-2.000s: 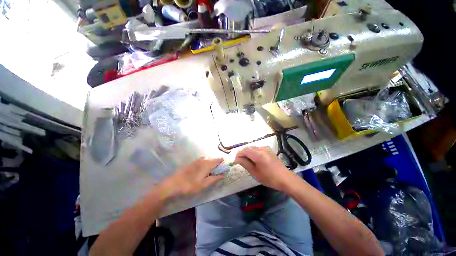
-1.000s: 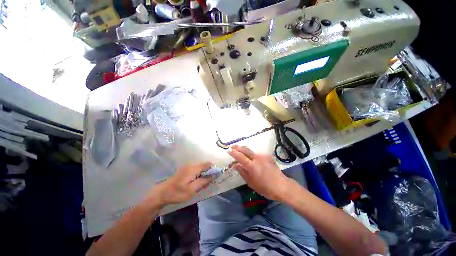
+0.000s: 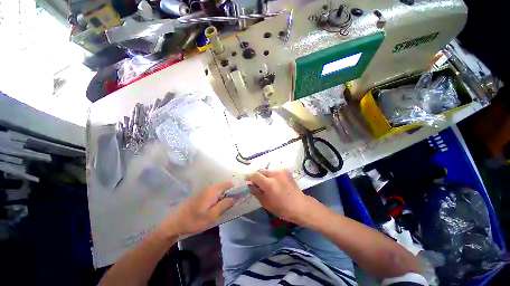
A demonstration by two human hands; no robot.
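A small pale grey fabric piece (image 3: 237,191) is held between my two hands, low over the front of the white table. My left hand (image 3: 200,209) grips its left end between thumb and fingers. My right hand (image 3: 274,191) has its fingers closed at the right end, partly hiding it. The needle area of the sewing machine (image 3: 254,114) is brightly lit behind my hands. Black-handled scissors (image 3: 321,156) lie just right of my right hand.
Patterned panels (image 3: 178,131) and a heap of thin grey tabs (image 3: 137,125) lie at the left. A plain grey panel (image 3: 108,159) lies at the far left. A yellow box (image 3: 380,118) holds clear plastic bags. A blue crate (image 3: 467,162) stands at the lower right.
My right hand has moved left and closed at the fabric piece beside my left hand; its fingers were more spread a second ago. The whole view has shifted slightly.
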